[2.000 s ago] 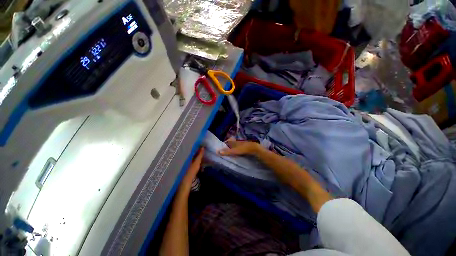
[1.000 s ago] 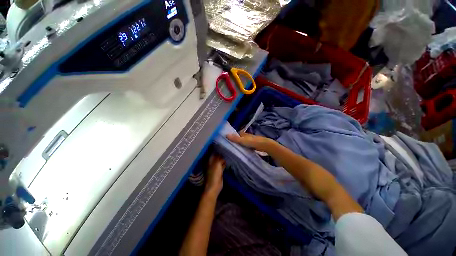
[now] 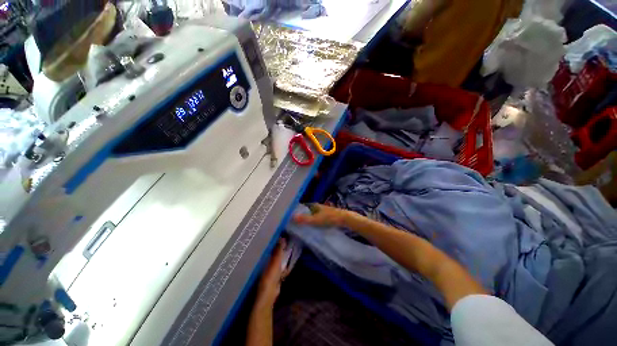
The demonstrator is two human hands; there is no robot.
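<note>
A pale blue-grey cloth piece (image 3: pixel 308 230) lies over the edge of the blue crate, beside the sewing table's front edge. My right hand (image 3: pixel 323 216) grips its upper edge, palm down. My left hand (image 3: pixel 276 265) is lower, close against the table edge, touching a bunched end of the cloth; its fingers are partly hidden and blurred, so its grip is unclear. A large heap of blue-grey garments (image 3: pixel 460 216) lies to the right of the hands, over the blue crate (image 3: pixel 336 170).
The white sewing machine (image 3: pixel 183 172) fills the left, with a ruler strip (image 3: pixel 237 260) along the table edge. Red and yellow scissors (image 3: pixel 301 150) lie at the table's far end by clear plastic wrap (image 3: pixel 304 64). A red crate (image 3: pixel 482 138) holding cloth stands behind.
The view has tilted upward, showing more behind the machine. The cloth between my hands has shifted and now bunches at my left hand. Both hands stay beside the table edge.
</note>
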